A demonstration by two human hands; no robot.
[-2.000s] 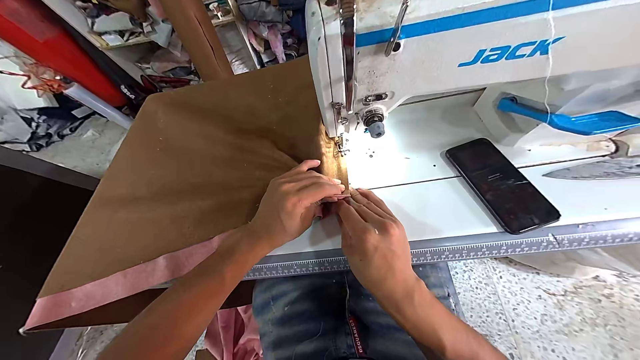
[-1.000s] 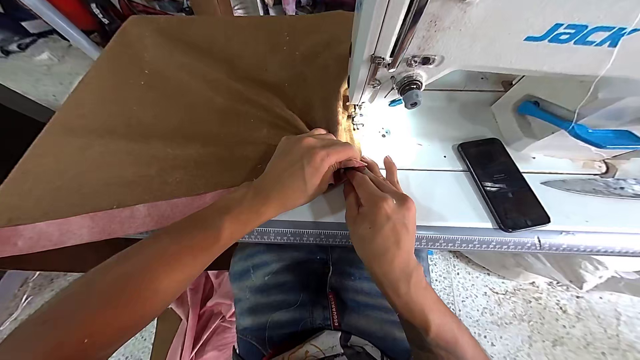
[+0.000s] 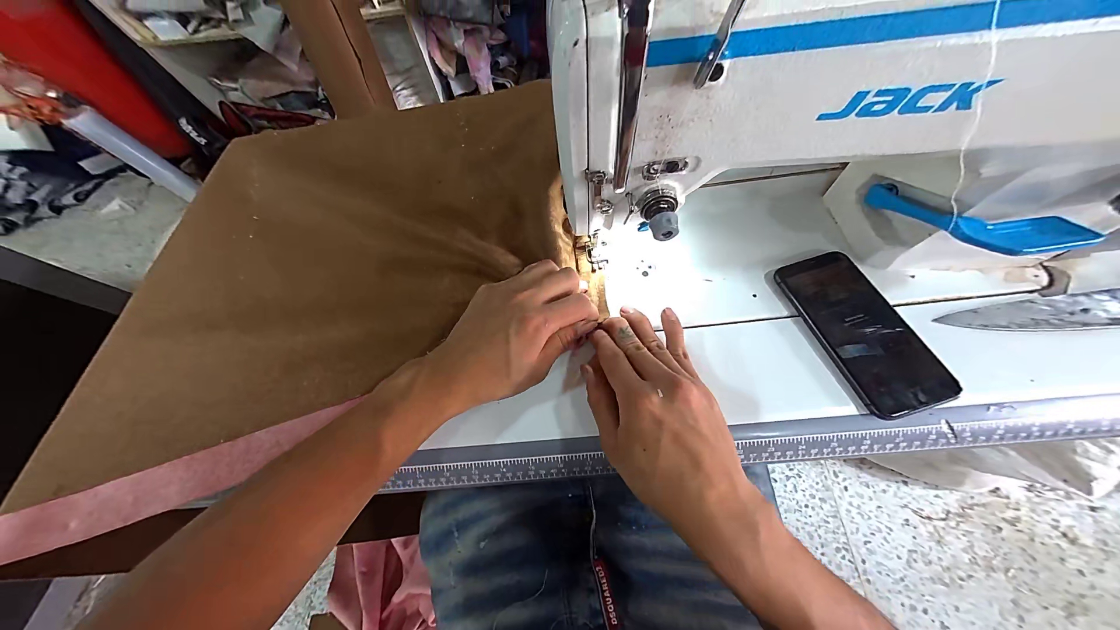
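Brown fabric (image 3: 350,236) with a pink strip (image 3: 192,459) along its near edge spreads left of the white Jack sewing machine (image 3: 787,96). Its right edge runs under the lit presser foot (image 3: 595,249). Just in front of the foot, my left hand (image 3: 525,328) pinches that edge between thumb and fingers. My right hand (image 3: 652,381) lies palm down on the white machine table, its index fingertip meeting the pinched edge and its other fingers spread. Whether its thumb and index finger grip any cloth is hidden.
A black phone (image 3: 866,332) lies on the table at the right, near a metal blade (image 3: 1032,312) and a blue knee-like lever (image 3: 980,229) on the machine. A ruler tape (image 3: 507,470) runs along the front edge. Shelves with scraps stand behind, and pink cloth (image 3: 385,577) hangs below.
The dark red fold seen between my hands earlier is no longer visible. My right fingers are more spread than two seconds ago. The view has shifted and come back.
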